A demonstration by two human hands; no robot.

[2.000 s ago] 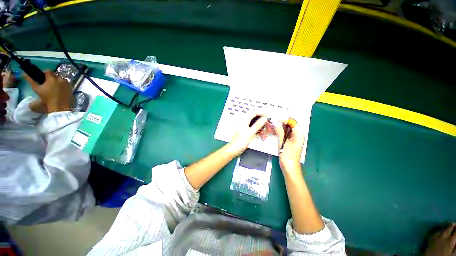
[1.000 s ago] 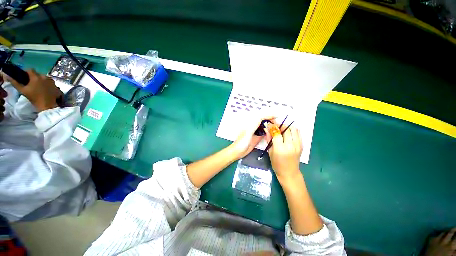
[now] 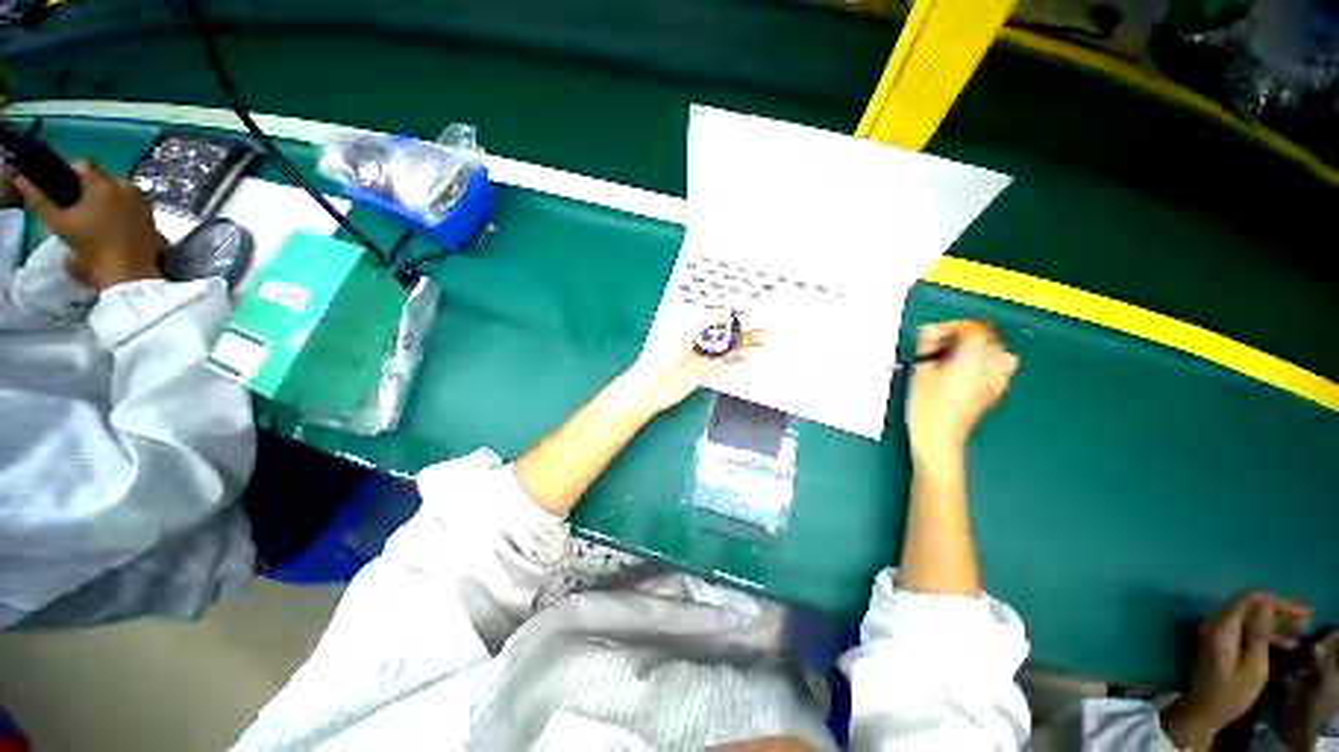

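A creased white release liner sheet (image 3: 837, 345) lies on the green bench with its far half raised and rows of tiny dark adhesive pieces on it. My left hand (image 3: 679, 357) is over the sheet's left part and holds a round black part (image 3: 717, 338) with light marks on its face. My right hand (image 3: 958, 385), a little blurred, is just right of the sheet and holds dark tweezers (image 3: 925, 357) pointing left. An orange finger cot (image 3: 969, 335) shows on a fingertip. A clear plastic bag (image 3: 746, 467) lies below the sheet.
On the left are a blue bin (image 3: 467, 210) with crumpled clear bags, a green box (image 3: 316, 326), a black cable (image 3: 279, 147) and a neighbour in a striped smock. Another person's hands (image 3: 1248, 661) are at lower right. A yellow post (image 3: 935, 74) stands behind the sheet.
My right hand has moved right, away from my left hand, with the tweezers. My left hand has moved slightly left and up, and the round part's face now shows. Another person's hands have come further in at lower right.
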